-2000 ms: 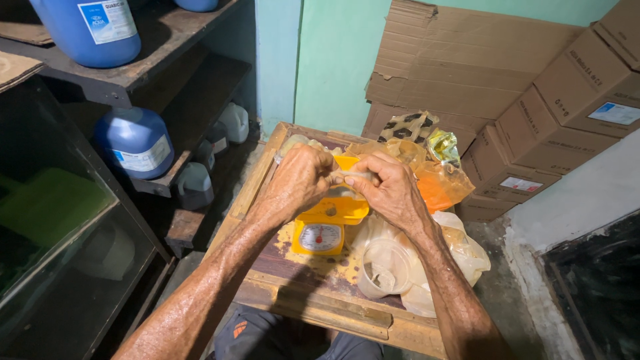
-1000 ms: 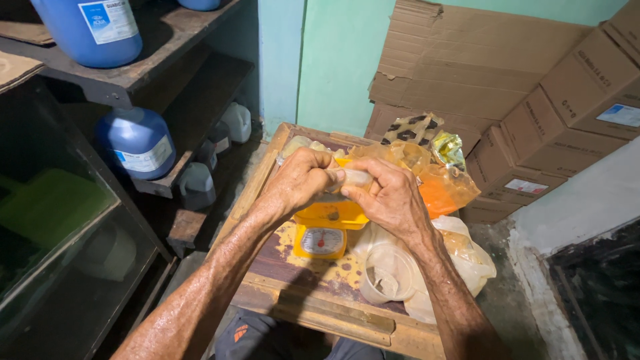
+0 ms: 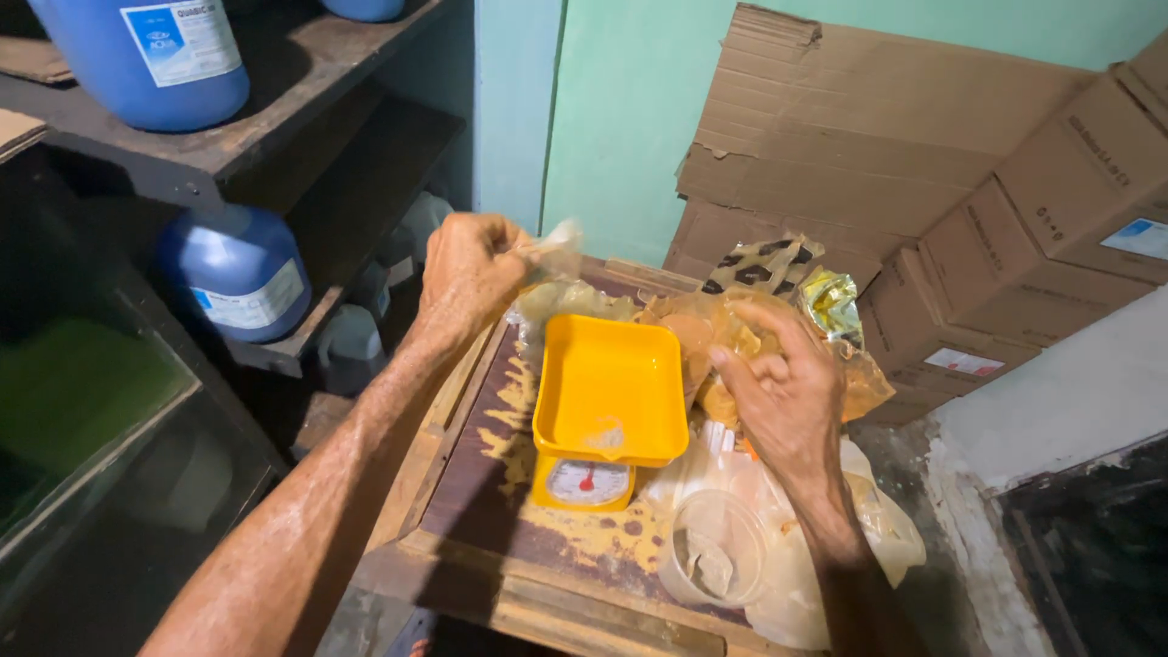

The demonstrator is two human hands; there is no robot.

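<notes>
My left hand [image 3: 479, 269] pinches a small clear plastic bag [image 3: 557, 248] above the back left of the wooden table [image 3: 465, 493]. My right hand [image 3: 785, 383] is raised with its fingers apart over the bags on the right and seems to hold nothing. Between the hands stands a yellow kitchen scale [image 3: 584, 482] with a dial. Its yellow tray [image 3: 610, 388] holds a little pale residue near the front edge. A round clear plastic tub [image 3: 714, 547] with some pale material inside is in front of my right hand.
Plastic bags [image 3: 876, 511] crowd the table's right side, with an orange-brown bag [image 3: 862, 379] and a shiny yellow-green packet [image 3: 830, 306] behind. Dark shelves [image 3: 310, 109] with blue jugs [image 3: 242, 274] stand at left. Cardboard boxes [image 3: 1040, 265] are stacked at right, beside flattened cardboard [image 3: 876, 109].
My hands were together over the scale, fingers on a small plastic bag. They have since parted, the left moving left with a bag and the right moving right, leaving the tray in full view.
</notes>
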